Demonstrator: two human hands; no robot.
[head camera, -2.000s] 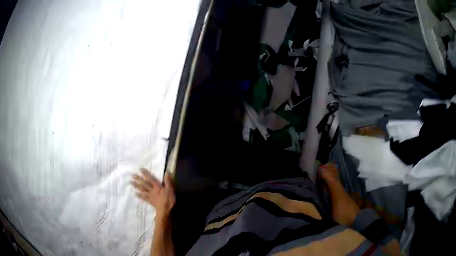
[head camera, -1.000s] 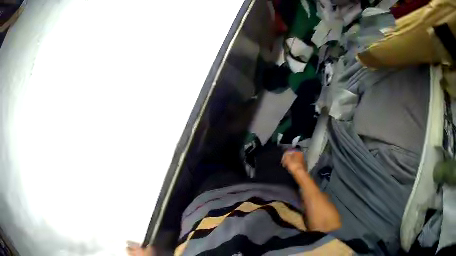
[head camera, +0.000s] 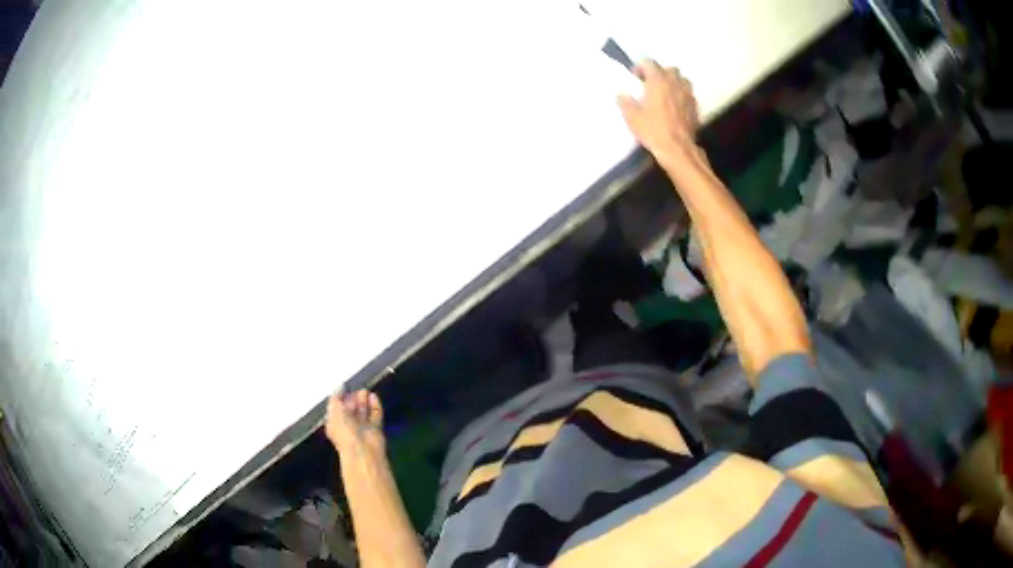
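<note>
The white paper marker (head camera: 333, 200) covers the table and looks blank in the glare, with faint thin lines at lower left. The dark grey lay edge (head camera: 489, 281) shows as a narrow band along the table's near side. My left hand (head camera: 357, 419) is at this edge with its fingers curled; whether it pinches cloth or paper is unclear. My right hand (head camera: 667, 111) is over the sheet's far right part, near the edge. A small dark flat piece (head camera: 618, 53) lies at its fingertips; whether they grip it is unclear.
Pale, green and black fabric scraps (head camera: 828, 200) lie below the table on the right. A bare cream table end (head camera: 766, 33) shows at top right, with a silvery rail (head camera: 902, 47) beyond. Grey cloth (head camera: 889, 344) is heaped at right.
The view has turned toward the table's end. My right hand has moved from beside my body up over the table. My left hand, barely in view before, now shows fully at the edge.
</note>
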